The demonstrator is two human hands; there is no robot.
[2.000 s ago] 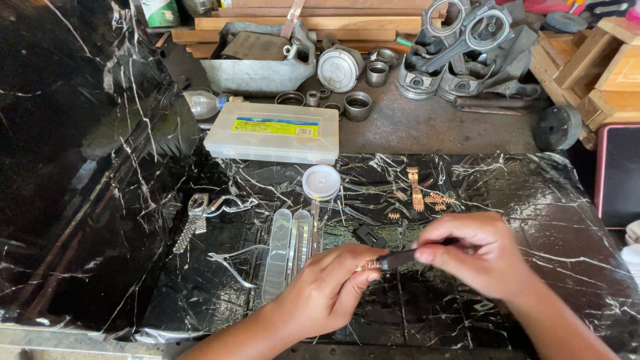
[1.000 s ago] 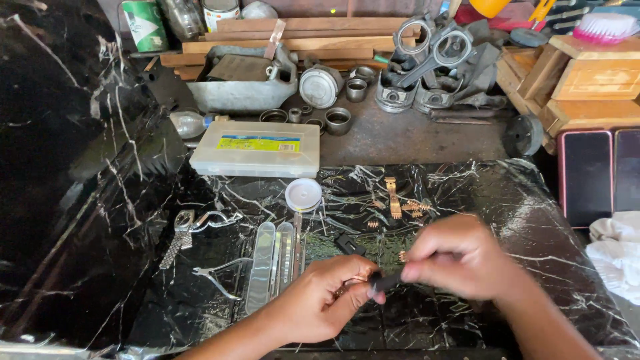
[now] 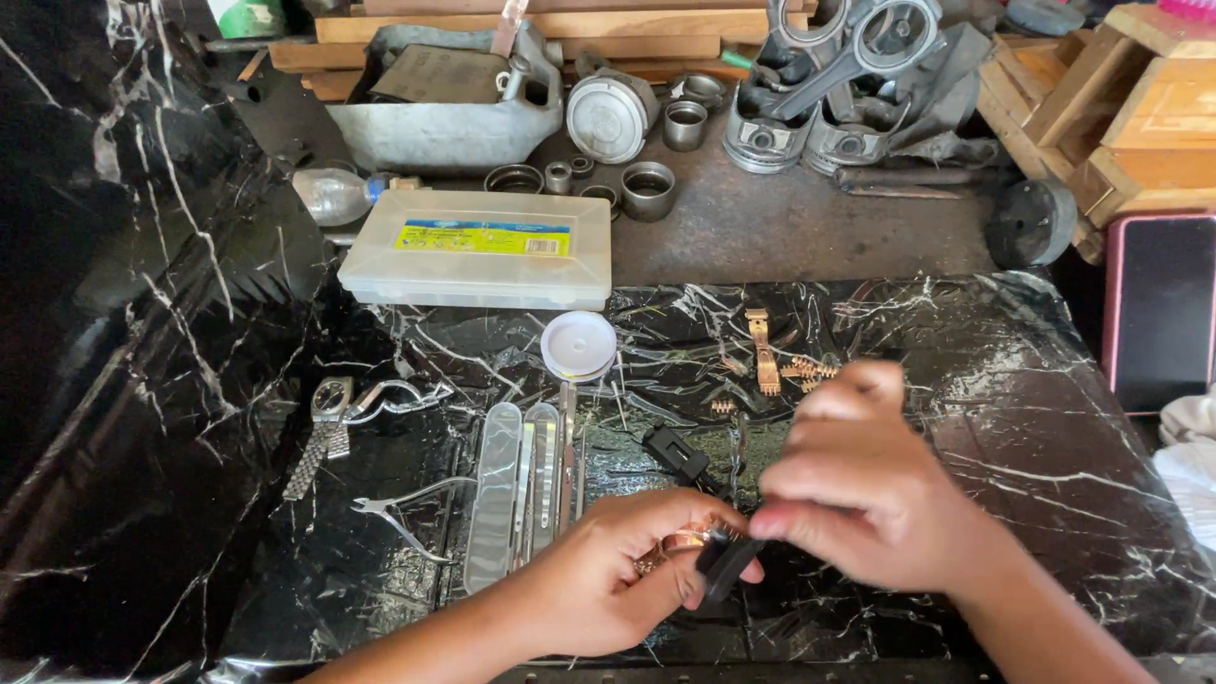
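Observation:
My left hand (image 3: 646, 570) holds a small black tool (image 3: 724, 562) together with a copper-coloured metal watch piece (image 3: 686, 541). Fingertips of my right hand (image 3: 855, 484) meet the tool's upper end; a dark tip shows above that fist, and what the hand grips is mostly hidden. Just above my left hand lies a black plastic watch-band link holder (image 3: 676, 454). Copper-coloured band parts (image 3: 763, 351) and loose links (image 3: 807, 369) are behind my right hand. To the left are a metal watch (image 3: 331, 404) with its bracelet, nippers (image 3: 404, 513) and a clear slim case (image 3: 494, 499).
A translucent plastic box (image 3: 475, 252) and a round white container (image 3: 579, 346) stand behind the hands. Farther back are a metal pan (image 3: 446, 128), pistons with connecting rods (image 3: 769, 133), and metal rings. A wooden frame (image 3: 1159, 109) and a phone (image 3: 1161, 309) are at the right.
The black tool, nearly level between my hands two seconds ago, now slants in my left hand. My right hand is raised more, its fingers curled above the tool.

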